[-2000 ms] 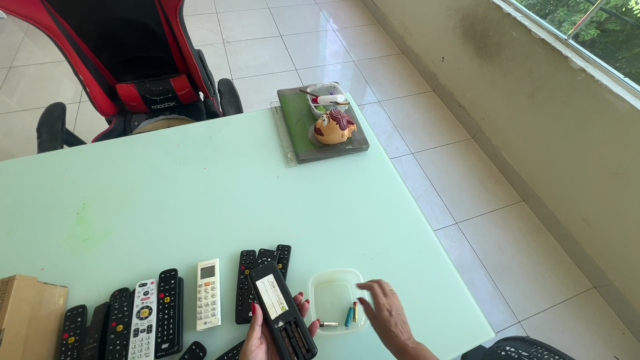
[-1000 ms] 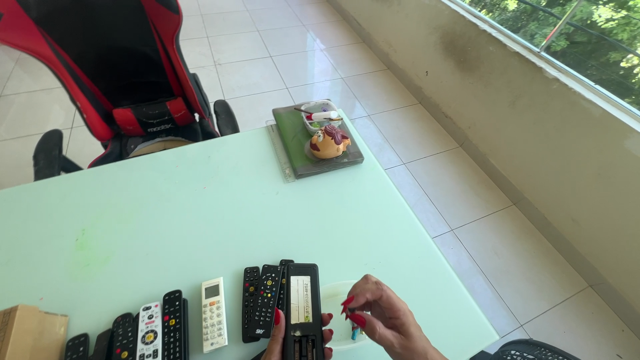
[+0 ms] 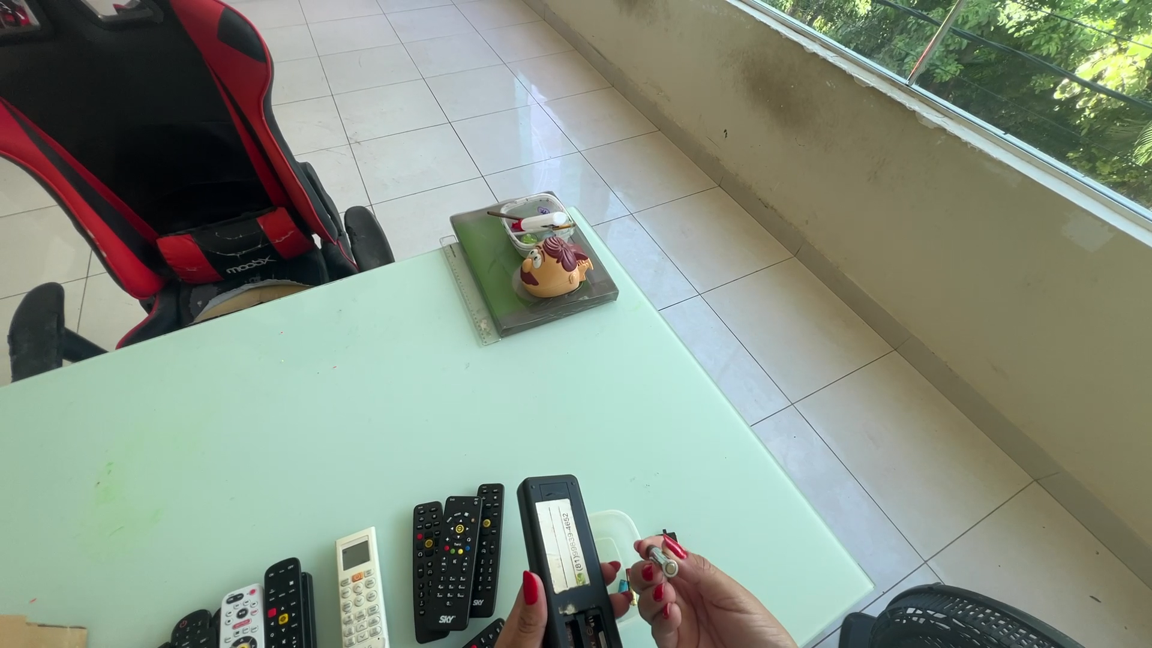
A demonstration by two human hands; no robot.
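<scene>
My left hand (image 3: 529, 614) holds a black remote control (image 3: 560, 549) face down, with its labelled back up and its battery compartment (image 3: 587, 627) uncovered at the bottom of the frame. To the right of it, my right hand (image 3: 697, 589) pinches a small metallic battery (image 3: 663, 562) between thumb and fingers; a small dark piece shows just behind the fingertips. Behind both hands lies a clear plastic container (image 3: 621, 524), partly hidden, with batteries (image 3: 624, 585) in it. Left of the held remote, several black remotes (image 3: 459, 558) lie side by side.
Further left are a white air-conditioner remote (image 3: 362, 585), a white-and-grey remote (image 3: 241, 616), black remotes (image 3: 284, 598) and a cardboard box (image 3: 40, 634). A green book-like item (image 3: 486, 256) bears a small tub (image 3: 531, 205) and an orange figurine (image 3: 551, 270). A red-and-black chair (image 3: 144, 126) stands beyond the glass table.
My right hand has risen from the plastic container and now holds a battery beside the remote. The view has shifted somewhat.
</scene>
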